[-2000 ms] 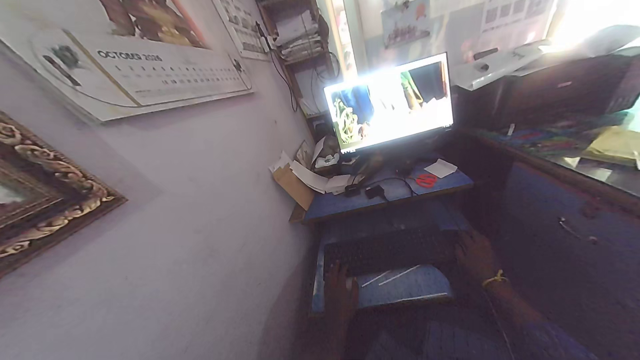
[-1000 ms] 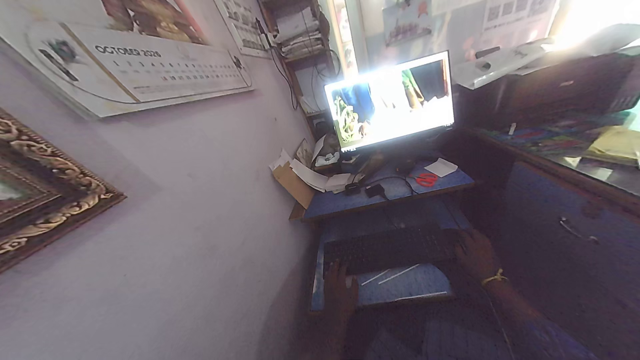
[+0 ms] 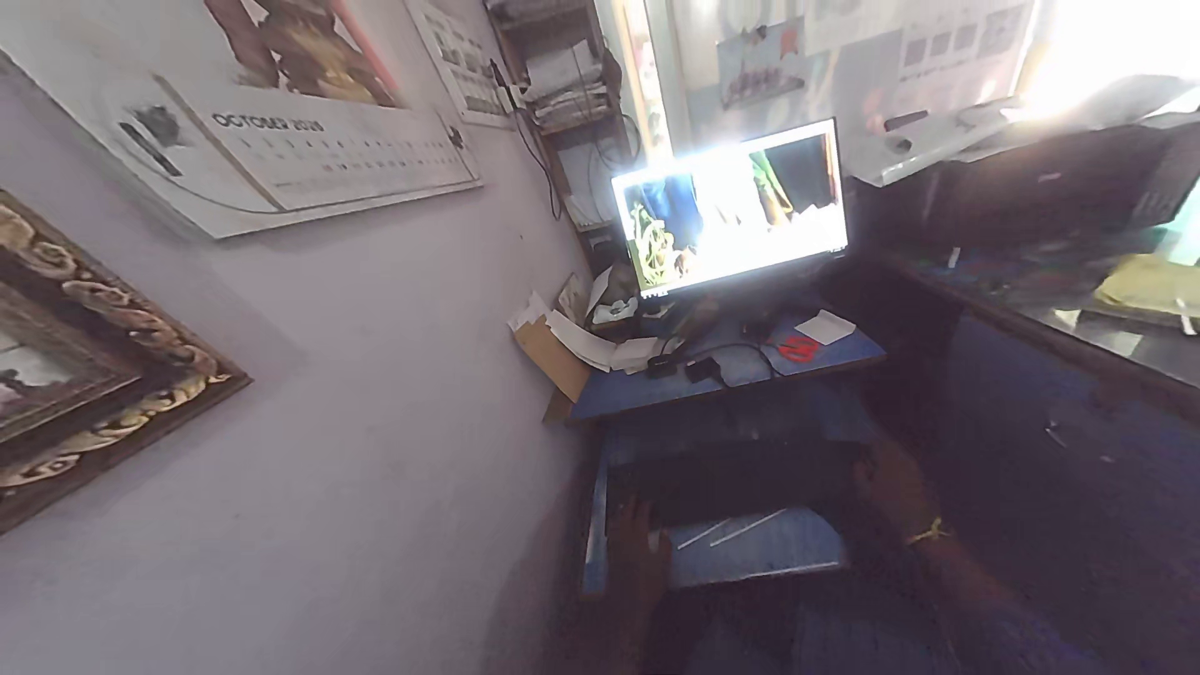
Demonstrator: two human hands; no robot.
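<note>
A dark keyboard (image 3: 741, 478) lies across the blue pull-out tray (image 3: 759, 553) of a computer desk. My left hand (image 3: 639, 544) rests at the keyboard's left end, its fingers pointing away from me. At the right end is my right hand (image 3: 886, 478), with a yellow thread around the wrist. Both hands are dim, and the exact finger contact on the keys is hard to see. Above the tray, a lit monitor (image 3: 736, 211) stands on the blue desk top (image 3: 637, 392) and shows a bright picture.
Cables (image 3: 703, 368), a red object (image 3: 798, 350), a white paper (image 3: 825, 327) and a cardboard piece with papers (image 3: 553, 356) lie on the desk top. At left are a wall calendar (image 3: 328, 159) and an ornate picture frame (image 3: 131, 412). A dark cabinet (image 3: 1050, 412) borders the right side.
</note>
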